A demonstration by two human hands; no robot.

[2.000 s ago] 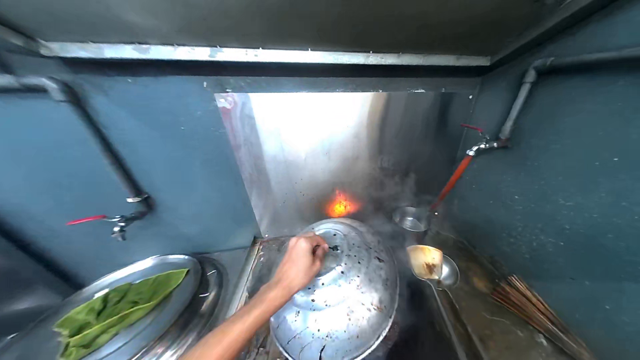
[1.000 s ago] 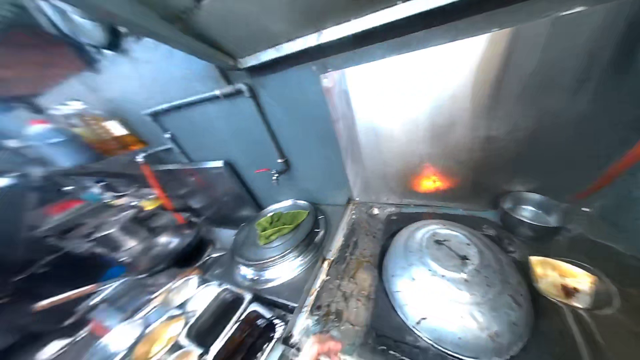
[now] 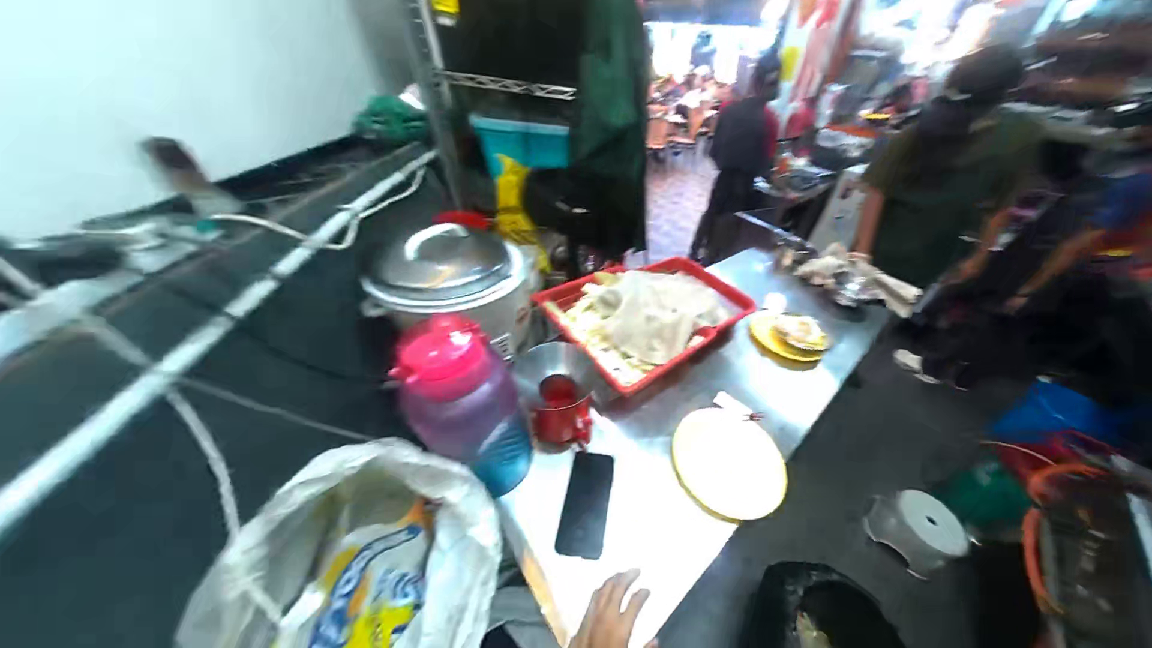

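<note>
My left hand is at the bottom edge, over the near end of a metal table, fingers apart and holding nothing. Just beyond it lies a black smartphone. A yellow-rimmed plate sits to the right. Farther back are a red mug and a pink-lidded plastic jug. Behind them, a red plastic tray holds pale, leafy-looking food under a translucent sheet. A smaller yellow plate with food stands near the table's right edge. My right hand is out of view.
An open white sack stands left of the table, below a large lidded pot. On the floor at right are a plastic stool and tubs. A person is beyond the table's far right; another stands farther back.
The view has swung from the stove to a table. Two seconds before, my left hand was on the knob of the large metal lid; now it is off it and empty.
</note>
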